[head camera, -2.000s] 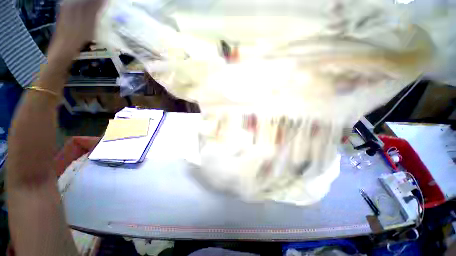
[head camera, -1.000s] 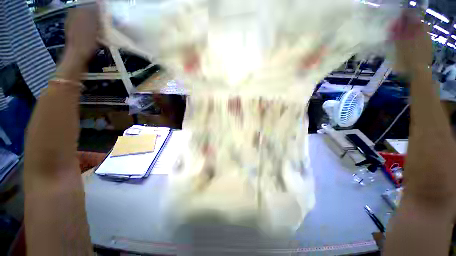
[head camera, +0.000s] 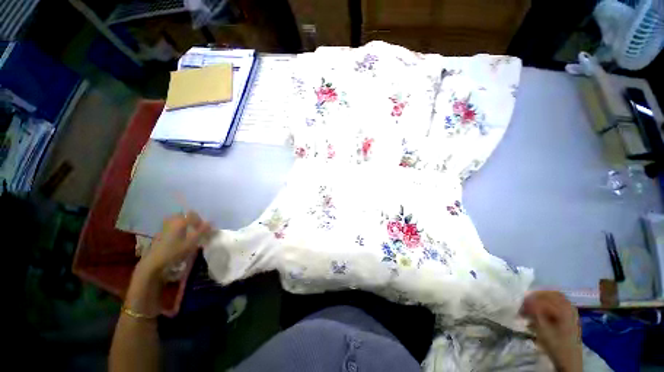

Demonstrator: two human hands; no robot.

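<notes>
A cream dress [head camera: 378, 182] with red and purple flowers lies spread on the table, its skirt at the back and its bodice toward me. Its near part hangs over the front edge. My left hand [head camera: 178, 240] is at the tip of the left sleeve [head camera: 236, 254], fingers closed on its edge. My right hand [head camera: 552, 312], slightly blurred, pinches the edge of the right sleeve near the table's front right. The fingertips of both hands are only partly clear.
Clipboard with papers [head camera: 200, 120] and yellow-tan pad [head camera: 200, 86] lie back left. Black snips [head camera: 614, 256] lie at the right edge. A white fan [head camera: 641, 33] stands back right. A red-orange crate [head camera: 120, 211] is left; crumpled floral cloth [head camera: 480, 352] is below right.
The dress was held up in front of me, blurred, between raised hands; now it lies on the table. Both hands have come down, and the view tilts further down.
</notes>
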